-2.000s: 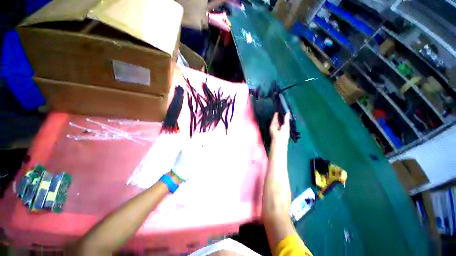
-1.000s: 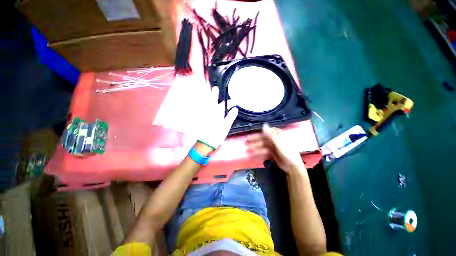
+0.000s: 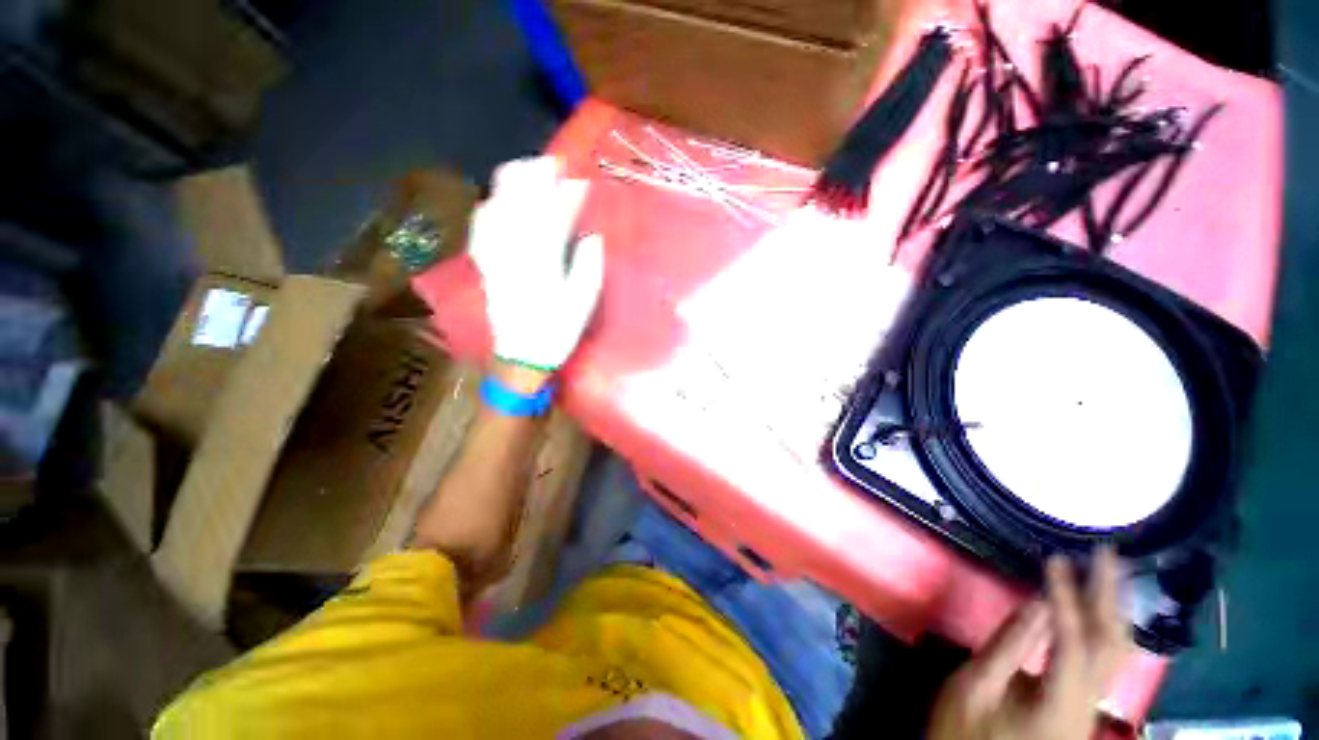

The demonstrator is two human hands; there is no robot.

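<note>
The black square unit [image 3: 948, 484] with a round white disc lies on the right part of the red table. My left hand [image 3: 535, 268], in a white glove with a blue wristband, is over the table's left corner, palm side hidden. A trace of green shows between its thumb and fingers, but I cannot tell if it holds anything. My bare right hand [image 3: 1056, 651] is blurred and cut off by the bottom edge. It is at the unit's near edge with fingers apart, and no held thing shows.
Loose black strips [image 3: 1063, 152] and a tight black bundle [image 3: 894, 123] lie behind the unit. Thin white strips [image 3: 694, 174] and a whitish plastic sheet [image 3: 796, 318] lie left of it. A large carton [image 3: 723, 72] stands behind. Open cartons [image 3: 326, 434] are on the floor at left.
The view has swung left. The unit now lies on the table, where two seconds ago there was none. My left hand has moved off the unit to the corner where green circuit boards lay.
</note>
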